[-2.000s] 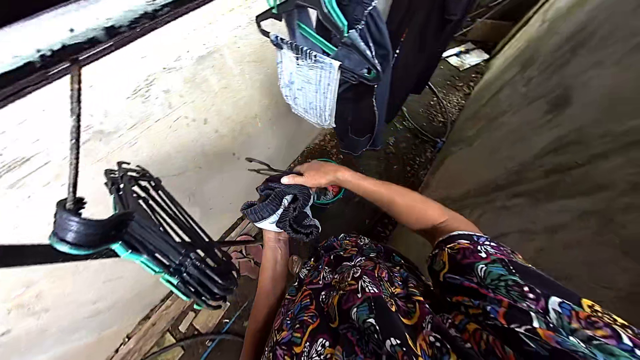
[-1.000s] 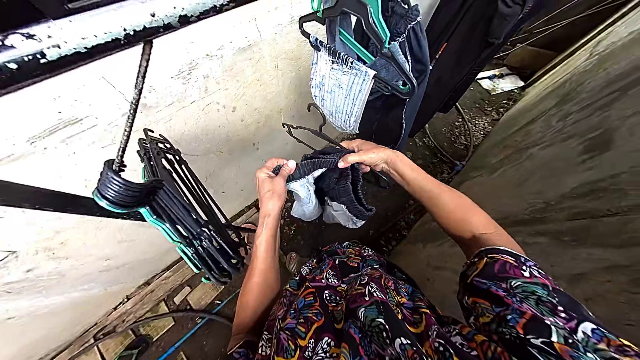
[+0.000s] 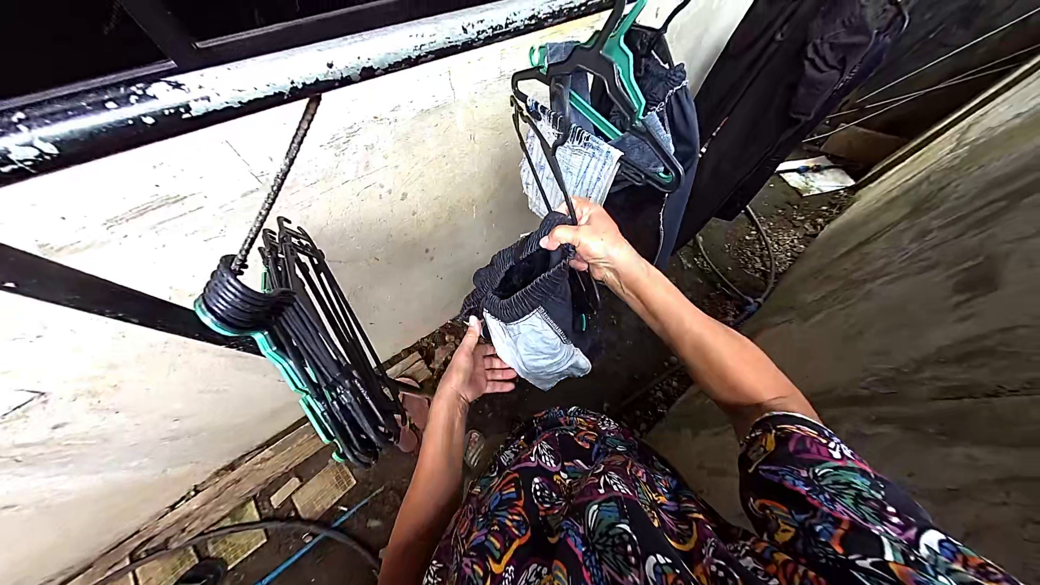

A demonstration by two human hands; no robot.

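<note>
My right hand (image 3: 591,240) grips the gathered elastic waistband of dark shorts (image 3: 520,280) together with black hangers (image 3: 546,154) whose arms rise above the fist. A pale pocket lining (image 3: 540,345) hangs out of the shorts. Beside the lining's lower left, my left hand (image 3: 479,366) has its fingers spread and thumb up by the waistband; whether the thumb touches the cloth I cannot tell. Behind the hangers hang a light striped cloth (image 3: 573,171) and denim clothes on black and green hangers (image 3: 621,81).
At the left, a bundle of black and green hangers (image 3: 325,357) hangs from a twisted metal rod (image 3: 280,183). A peeling metal rail (image 3: 244,85) crosses the top. Dark trousers (image 3: 772,89) hang at upper right. A rough wall (image 3: 910,349) stands on the right; a hose (image 3: 268,526) lies below.
My left hand has left the waistband it held a second ago and is now lower with fingers spread. My right hand has lifted the shorts and hangers closer to the hanging striped cloth.
</note>
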